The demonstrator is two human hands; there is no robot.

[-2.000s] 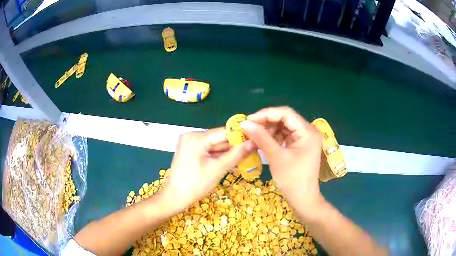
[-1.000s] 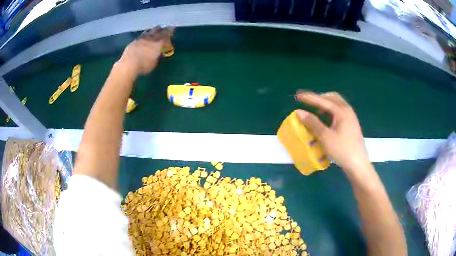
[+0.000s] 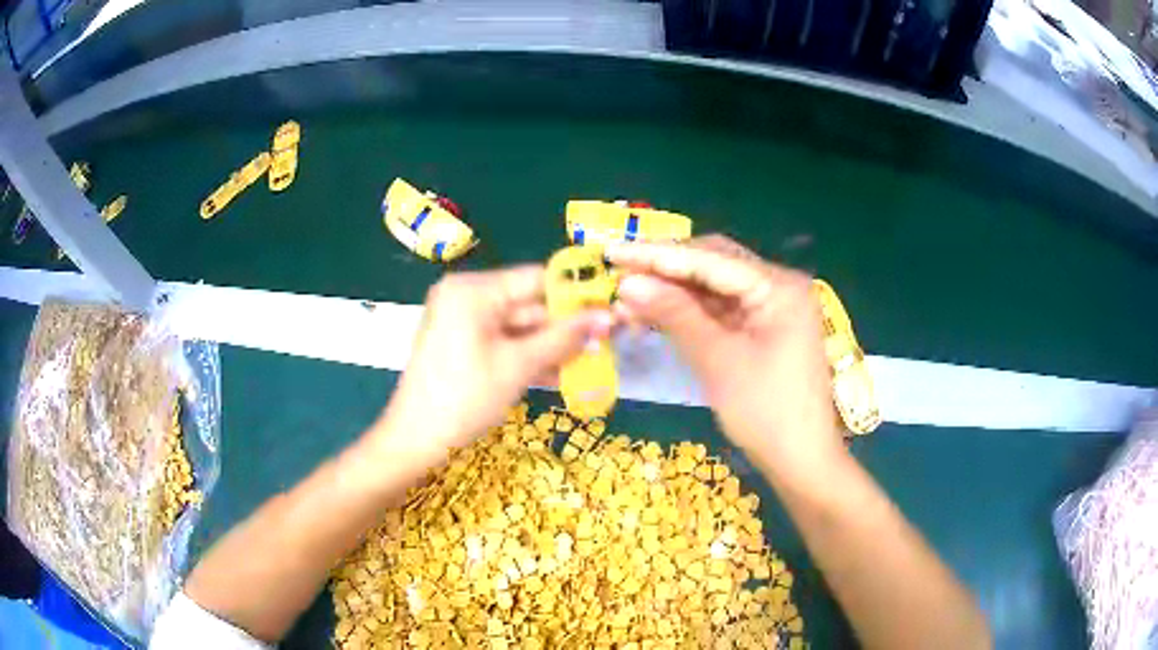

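A yellow cover [image 3: 588, 381], a long oval strip with dark holes near its top, is held upright between both hands above the heap. My left hand [image 3: 489, 337] grips its left side. My right hand [image 3: 718, 324] has its fingers at the upper right of the cover; whether they hold a small piece is blurred. A heap of small yellow pieces [image 3: 572, 546] lies just below the hands. A stack of yellow covers [image 3: 848, 368] stands on the rail, partly behind my right hand.
Two half-moon yellow housings [image 3: 429, 222] and crossed yellow covers [image 3: 285, 155] lie on the green belt [image 3: 813, 165]. A clear bag of pieces [image 3: 95, 457] is at left, a bag of white cords [image 3: 1124, 533] at right. A pale metal rail [image 3: 305, 324] crosses between.
My left hand has come back from the far belt, and my right hand has left the cover stack. Both now meet at one cover. The housings and loose covers on the belt have shifted right.
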